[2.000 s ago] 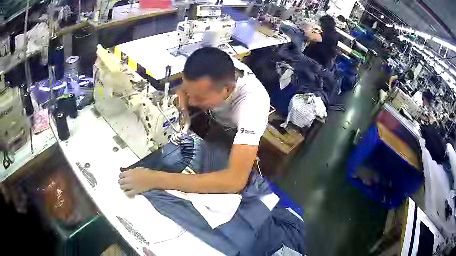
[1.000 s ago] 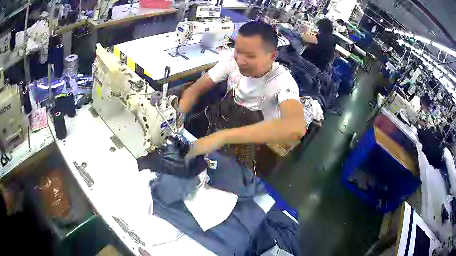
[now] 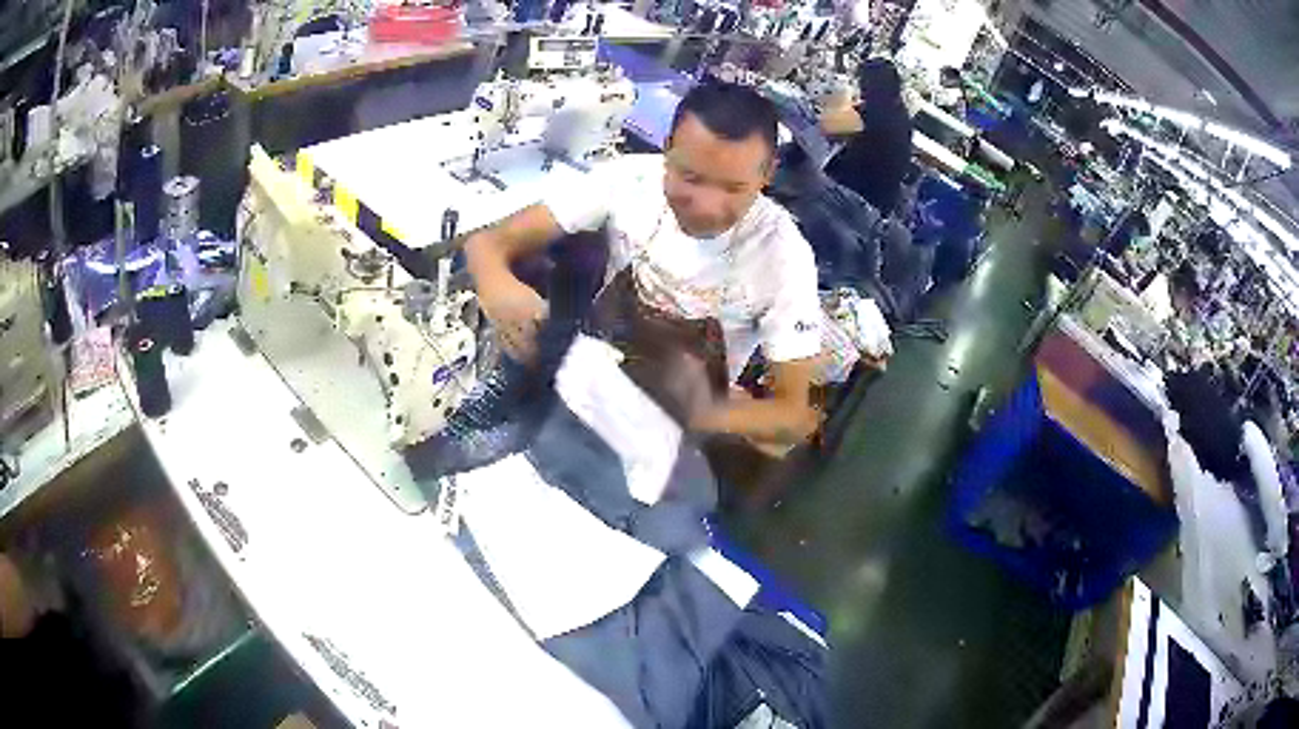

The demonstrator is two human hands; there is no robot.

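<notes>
Neither of my hands is in view. Nearest in front of me is a white sewing table. A slate-blue garment piece lies over its right part and hangs off the edge. A white pocketing piece lies flat on it. A second white piece is lifted near the apron of a person across the table. That person's hands are at the cloth, one of them blurred. Dark gathered cloth lies by the needle area of the cream sewing machine.
Dark thread cones stand left of the machine. Small dark metal shapes lie on the tabletop. A blue-sided bin stands at the right beside a green aisle. Another machine and a person in black are behind.
The person across the table sat up from leaning over the machine and drew their hands back from the needle area. The blue cloth shifted, and one white piece is now raised.
</notes>
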